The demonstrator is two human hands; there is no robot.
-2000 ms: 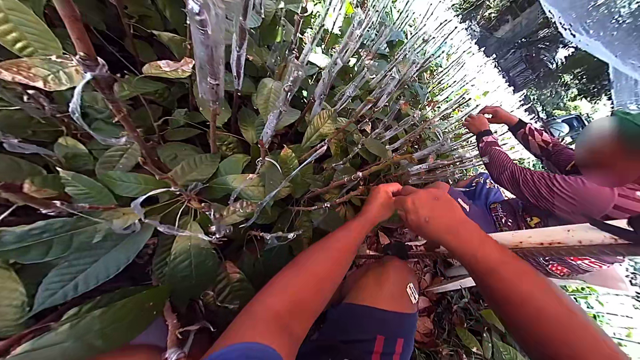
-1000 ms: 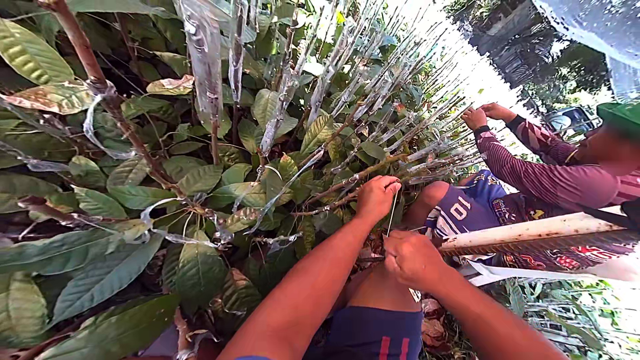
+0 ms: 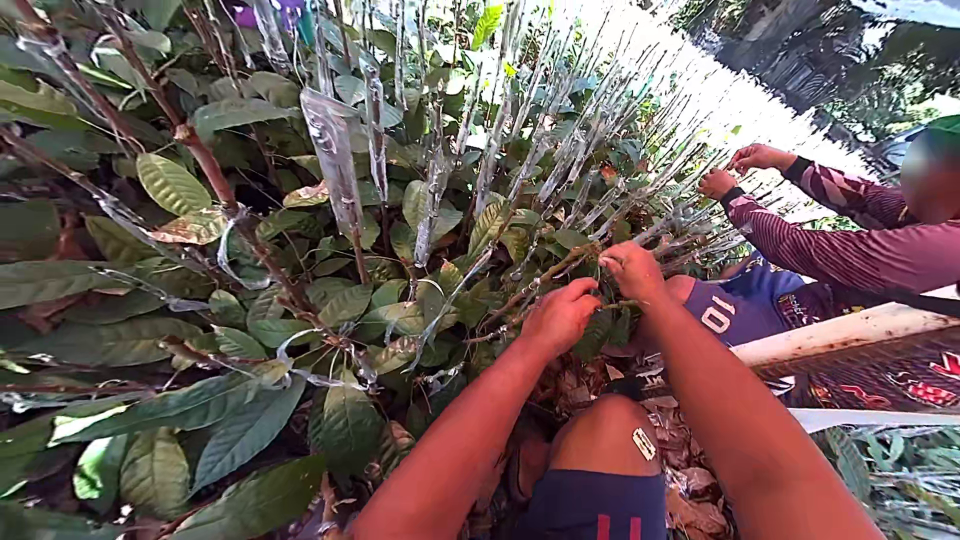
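Note:
My left hand (image 3: 561, 313) is at the plants in the middle of the view, its fingers bent close to a thin green stem (image 3: 621, 304). Just above and right of it, my right hand (image 3: 631, 271) has thumb and fingers pinched together near the end of a brownish stem (image 3: 571, 259). Whether a thin strip lies between the fingers is too small to tell. Around both hands stand seedlings with broad green leaves; many upright stems are wrapped in clear plastic film (image 3: 431, 199). A wider clear plastic sleeve (image 3: 334, 161) covers one stem to the left.
A co-worker's hands (image 3: 739, 169) work at wrapped stems on the right. A rusty white pole (image 3: 847, 330) slants between us on that side. My bent knee (image 3: 611, 435) is below my hands, over dry leaves (image 3: 694, 487). Thick branches (image 3: 210, 165) with loose plastic strips rise at left.
My hands were together two seconds ago, then apart with a thin strip between them one second ago. Now my right hand has moved up beside the stems, close to my left.

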